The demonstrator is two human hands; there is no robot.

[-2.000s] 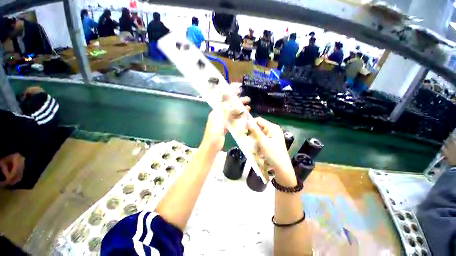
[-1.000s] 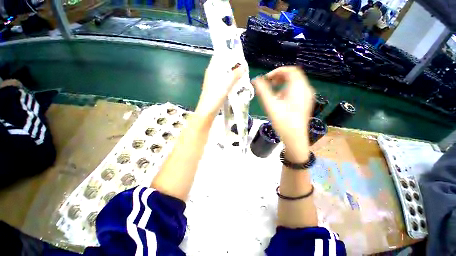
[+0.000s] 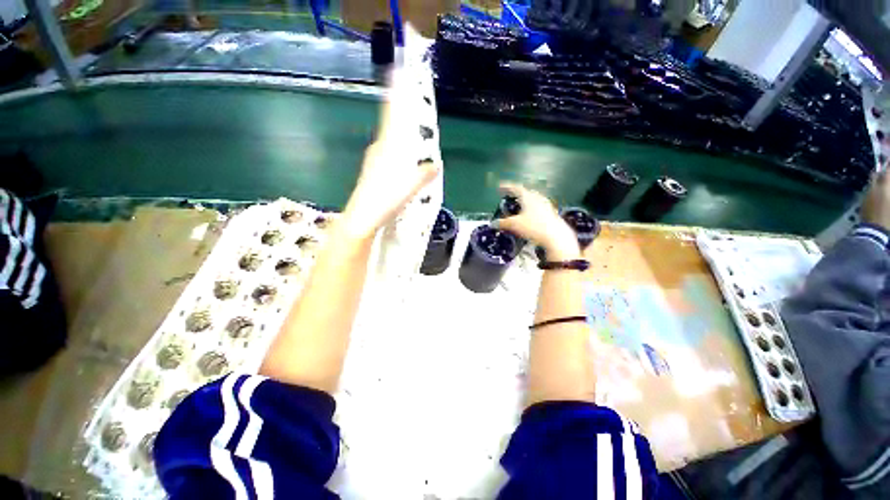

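My left hand (image 3: pixel 390 190) holds up a white sticker strip (image 3: pixel 418 117) with a row of round cut-outs; the strip's upper part is blurred. My right hand (image 3: pixel 532 220) is low, its fingertips at the open end of a black cylindrical housing (image 3: pixel 486 262) standing on the white sheets (image 3: pixel 429 391). Whether a small piece is between its fingers cannot be made out. Another housing (image 3: pixel 440 244) stands just left of it. One more housing (image 3: pixel 583 227) is partly behind my right wrist, and a dark housing top shows behind my right fingers.
Two housings (image 3: pixel 613 187) stand on the green belt (image 3: pixel 263 146). A holed tray (image 3: pixel 210 317) lies at left, another (image 3: pixel 771 347) at right beside a neighbour's grey sleeve (image 3: pixel 839 322). Another person's striped sleeve (image 3: pixel 24 273) is at far left. Dark glossy packs (image 3: pixel 605 93) lie beyond the belt.
My right hand has moved from beside the strip down to the housings. My left hand still holds the strip, now further left. The view has shifted, showing more of the neighbour at right.
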